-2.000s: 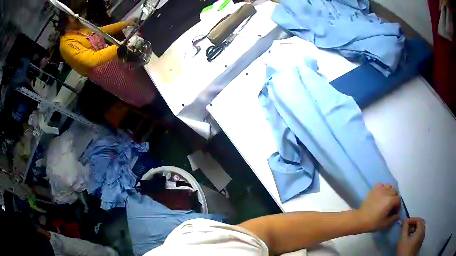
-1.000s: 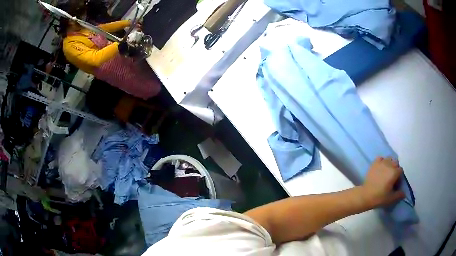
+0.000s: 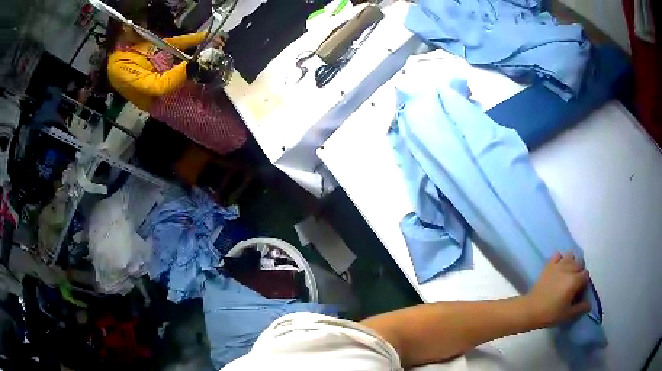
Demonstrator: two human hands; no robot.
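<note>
A light-blue garment piece lies lengthwise on the white table, its wide crumpled end far away and its narrow end near me. A folded flap of it hangs to the left side. My left hand reaches in from the bottom with fingers curled on the cloth near the narrow end, gripping it. What the fingertips pinch is hidden. A dark edge line shows at the cloth's end beside the hand. My right hand is out of the picture.
A light-blue garment pile rests on a dark-blue folded cloth at the far end. Black shears lie on the neighbouring white table. A person in yellow stands beyond. A round white-rimmed basket is on the floor.
My right hand, at the garment's narrow end two seconds ago, has left the picture. My left hand stays on the cloth, and the garment's near end now lies spread beyond it.
</note>
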